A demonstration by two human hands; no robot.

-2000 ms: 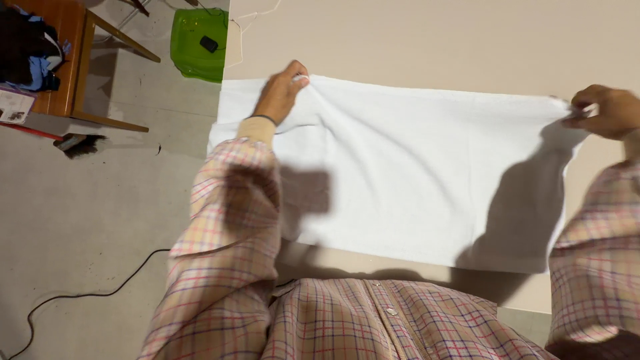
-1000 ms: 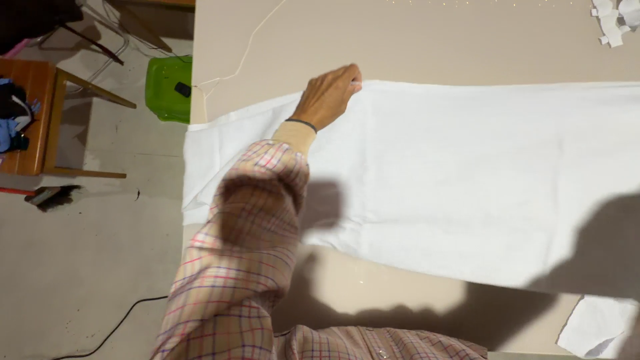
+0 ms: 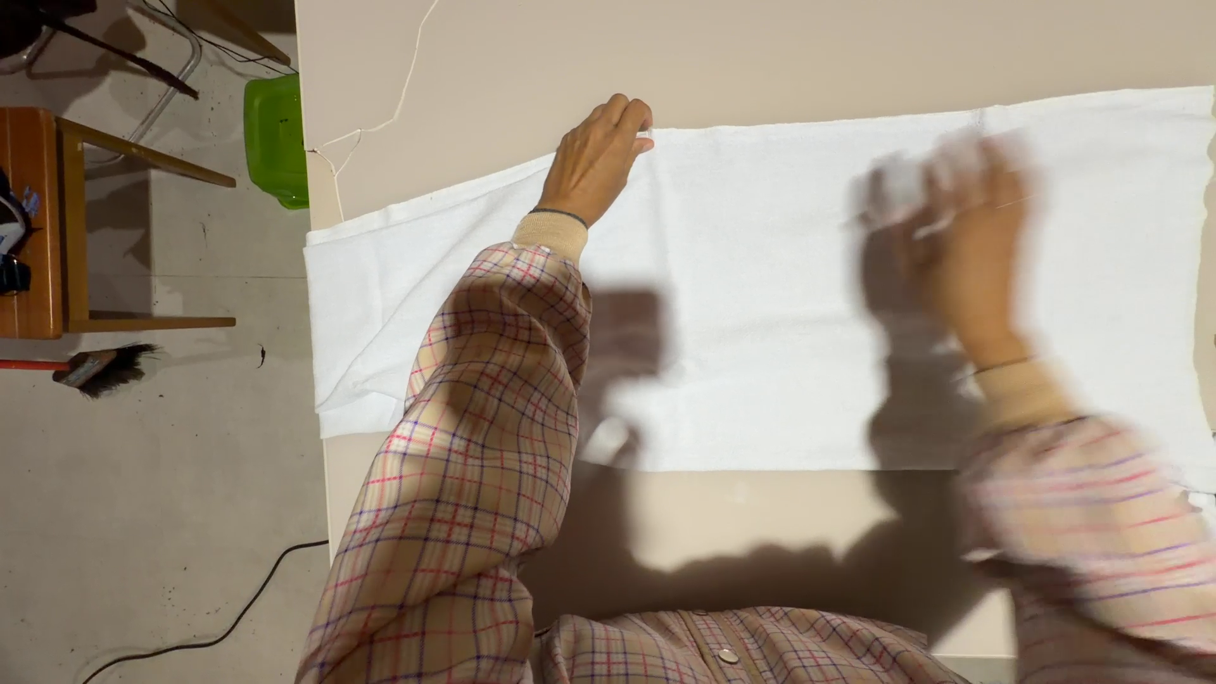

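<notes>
A long white cloth [image 3: 779, 380] lies across the pale table, its left part creased and folded over at an angle. At its far edge, left of the middle, my left hand [image 3: 598, 157] pinches the cloth between thumb and fingers. My right hand [image 3: 969, 237] is over the right half of the cloth, blurred by motion. Whether it holds or touches anything cannot be told. Shadows of both arms fall on the cloth.
Beyond the cloth, a thin white thread [image 3: 408, 85] trails over the table [image 3: 760, 57]. Left of the table are a green plastic tub [image 3: 275, 142], a wooden chair [image 3: 71, 228] with things on it, a brush [image 3: 104, 369] and a black cable [image 3: 228, 627] on the floor.
My right hand, out of view one second ago, is back over the cloth. Two seconds ago it gripped the cloth's far right corner. My left hand still pinches the far edge.
</notes>
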